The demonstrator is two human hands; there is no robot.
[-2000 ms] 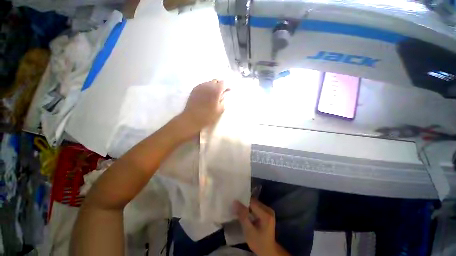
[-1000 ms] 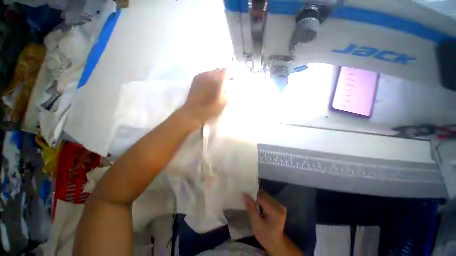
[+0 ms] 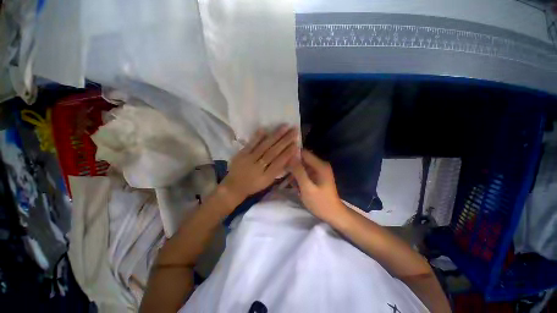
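A cream fabric panel [image 3: 253, 67] hangs from the table over its front edge down to my lap. My left hand [image 3: 262, 160] lies over the lower end of the panel with its fingers extended and close together. My right hand [image 3: 313, 178] is beside it at the panel's lower right corner, its fingers pinching the cloth edge. The fingertips of both hands nearly meet, and the exact grip of the left fingers is hidden.
The grey table edge with its printed ruler [image 3: 391, 38] runs across the upper right. A red basket [image 3: 76, 137] with crumpled cream cloth [image 3: 149, 143] is at the left. A blue crate [image 3: 504, 202] stands at the lower right.
The view has tilted down, and the machine head and phone are out of the picture. My left hand has left the needle area and come down to the panel's lower end beside my right hand.
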